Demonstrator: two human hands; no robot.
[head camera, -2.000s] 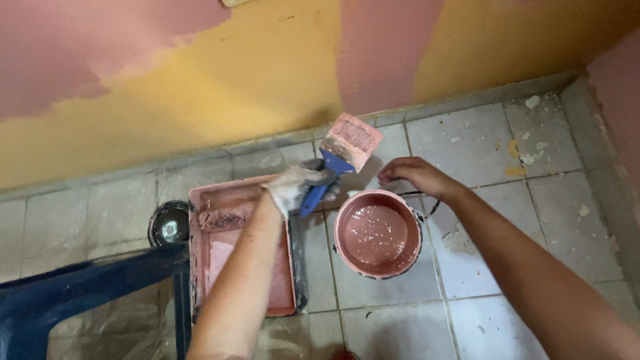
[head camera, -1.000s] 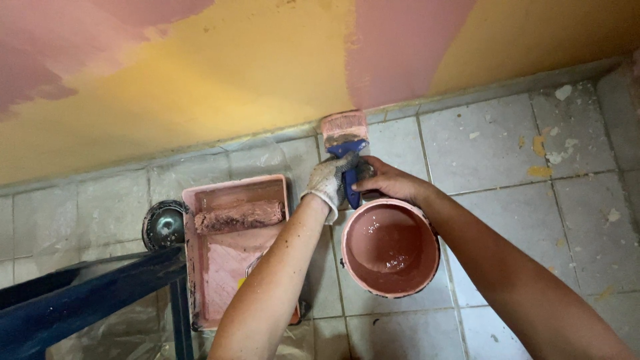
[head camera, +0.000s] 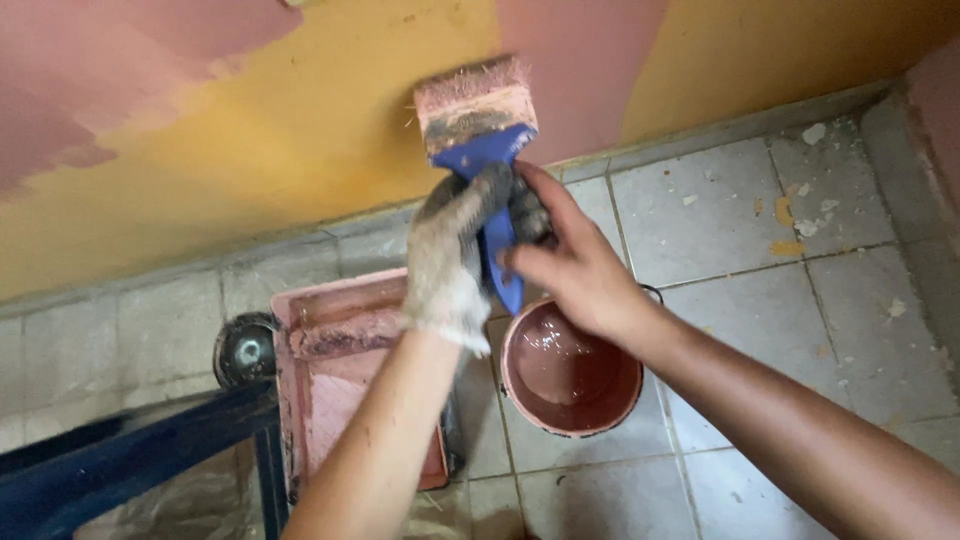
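My left hand, in a white knit glove with grey-coated fingers, is closed around the blue handle of a wide paintbrush. The brush points up, its bristles and ferrule caked with pink paint, in front of the yellow and pink wall. My bare right hand is at the handle from the right, its fingers against the gloved fingers and its thumb by the handle's lower end. Below it stands a bucket of pink paint. Left of the bucket lies a paint tray with a pink-coated roller.
A dark blue frame crosses the lower left. Beside the tray sits a round black object. The grey floor tiles carry paint spots and meet a low skirting along the wall.
The brush has risen in view from above the bucket to in front of the wall, with both hands. Two seconds ago my right hand was apart from it, by the bucket's rim.
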